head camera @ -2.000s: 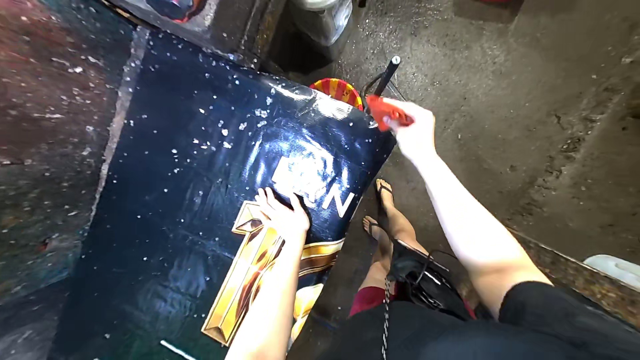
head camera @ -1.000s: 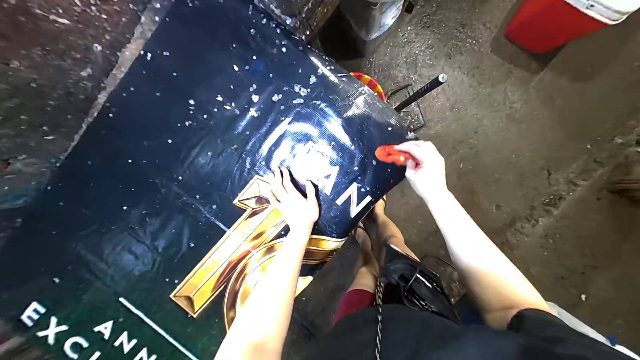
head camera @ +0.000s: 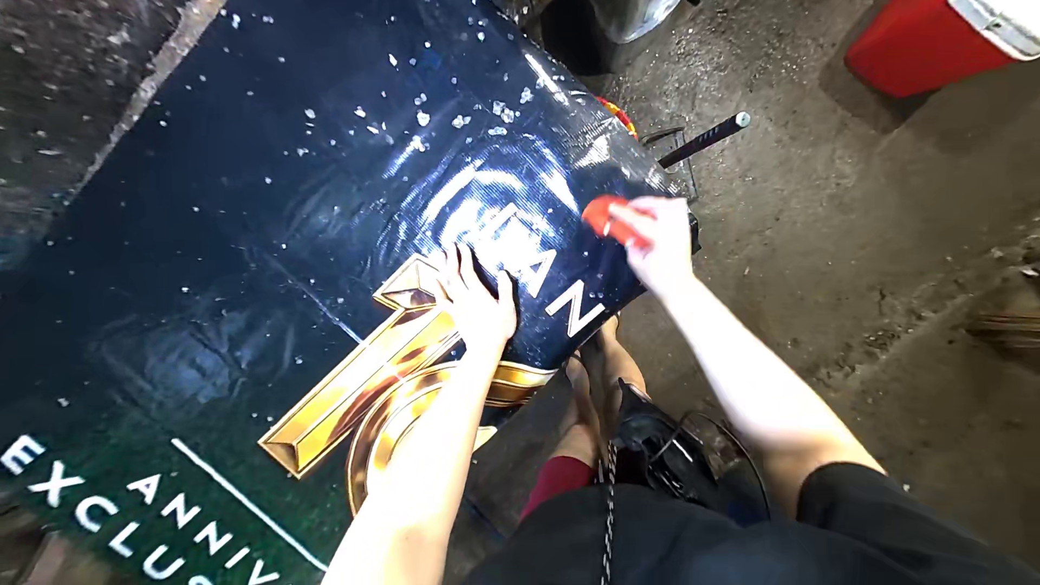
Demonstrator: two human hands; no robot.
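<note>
A dark printed vinyl banner [head camera: 244, 146] with gold and white lettering lies spread under both hands, small pale flakes scattered over it. My left hand [head camera: 479, 305] rests flat on it, fingers spread, beside the top of the gold figure. In my right hand [head camera: 662, 244] is a small red object [head camera: 613, 221], held over or against the banner near its right edge; blur and my fingers hide its shape, so I cannot tell what it is.
A dark rod with a pale tip [head camera: 705, 140] sticks out past the banner's edge. A red cooler box with a white lid [head camera: 926, 49] stands on the wet concrete floor [head camera: 821, 244] at upper right. A metal container [head camera: 638, 16] is at the top. My black bag [head camera: 666, 455] hangs by my legs.
My right hand, seen off the banner's right corner two seconds ago, is now in over its edge with the red object still held. My left hand stays beside the gold figure. The view has shifted.
</note>
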